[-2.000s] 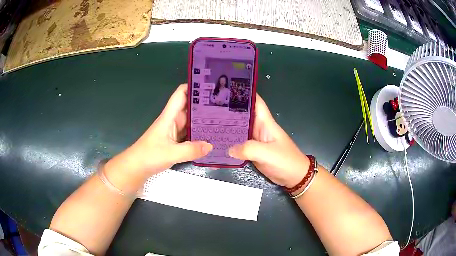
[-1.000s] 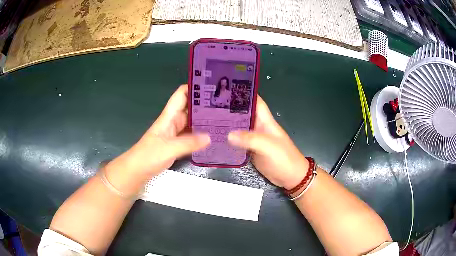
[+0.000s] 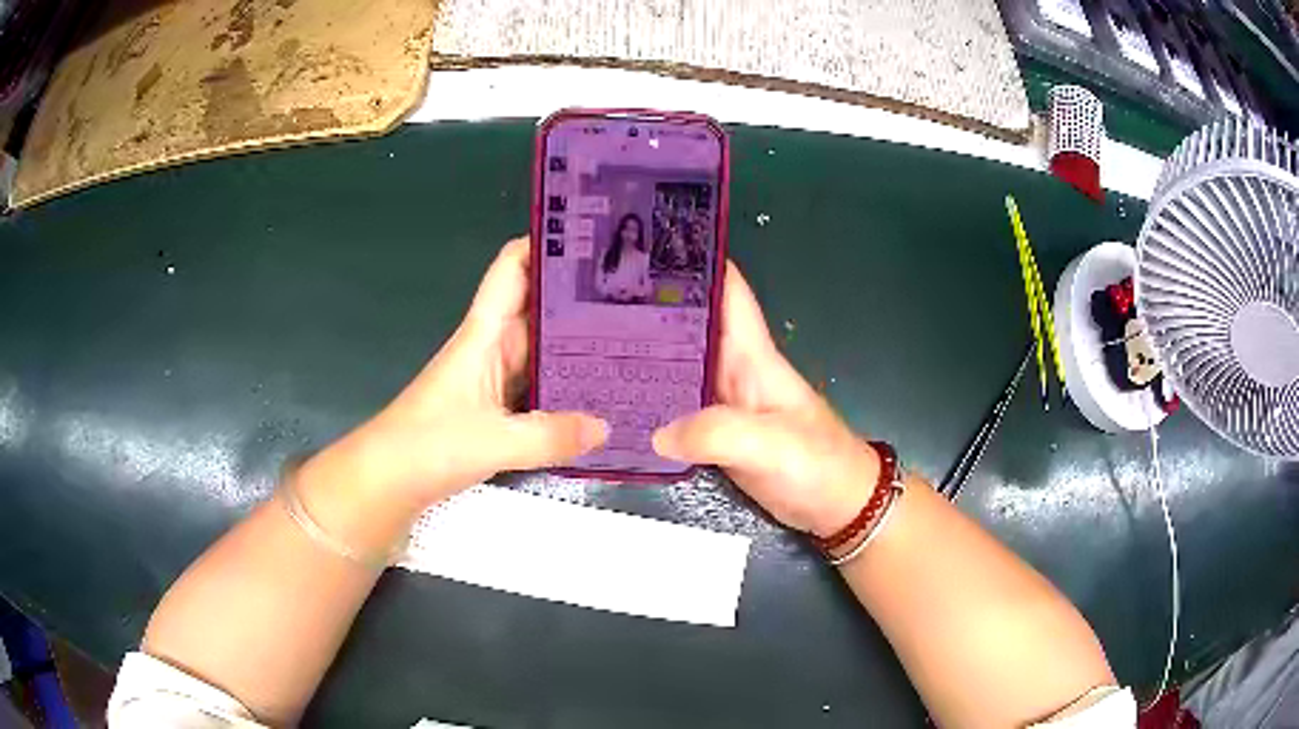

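Note:
A smartphone (image 3: 627, 306) in a red-pink case stands lengthwise in front of me, its screen lit with a picture and a keyboard. My left hand (image 3: 477, 406) holds its left side, with the thumb over the lower screen. My right hand (image 3: 762, 413) holds its right side, with the thumb over the lower right of the screen. The other fingers are mostly hidden behind the phone. A white strip (image 3: 598, 560) lies flat on the dark green mat (image 3: 271, 313) below the phone, its left end partly behind my left wrist.
Yellow-green tweezers (image 3: 1033, 292) and black tweezers (image 3: 993, 423) lie at right, beside a white fan (image 3: 1222, 335) with a cable. A mesh cup (image 3: 1076, 128) stands behind. A tan board (image 3: 228, 79) and a pale grey board (image 3: 741, 50) lie at the rear, with trays (image 3: 1125, 43) at back right.
The picture and text on the phone screen have shifted. Both thumbs have moved slightly down over the keyboard since a second ago, and the phone has shifted slightly left. Both hands still hold it.

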